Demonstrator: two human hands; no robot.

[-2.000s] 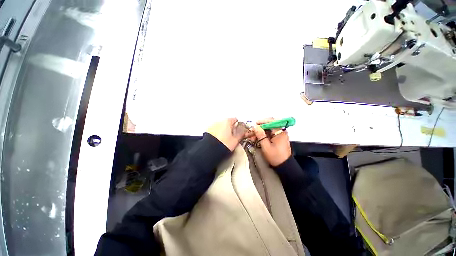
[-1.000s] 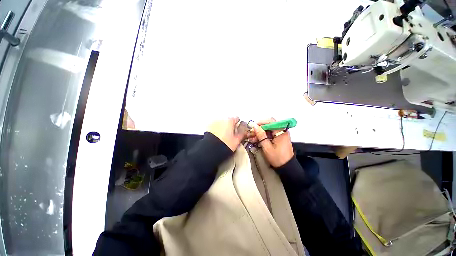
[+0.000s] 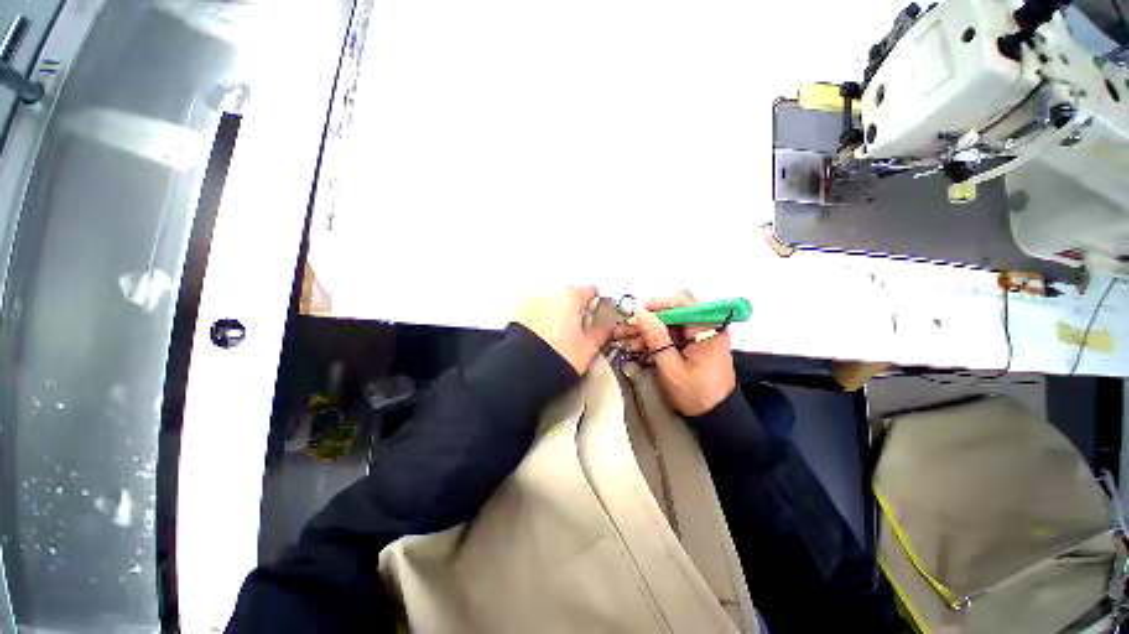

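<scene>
A beige bag body (image 3: 532, 533) hangs from my hands over the table's front edge, its pale opening bands and the darker zipper (image 3: 659, 464) running down. My left hand (image 3: 563, 325) grips the ring end of the bag opening; a beige tab (image 3: 603, 313) and a small shiny ring (image 3: 628, 303) show between the hands. My right hand (image 3: 696, 367) holds a green-handled tool (image 3: 708, 312), handle pointing right. The tool's tip is hidden at the fingers. A thin dark cord loops by the right fingers.
The white table (image 3: 557, 149) lies in front. A white sewing machine (image 3: 953, 93) stands on a grey bed at the right. More beige bags with yellow edging (image 3: 910, 539) lie at the lower right. A long grey metal surface (image 3: 112, 310) runs along the left.
The green handle and my right hand have shifted slightly right. My left hand stays nearly in place. The machine appears a little further right as the view shifts.
</scene>
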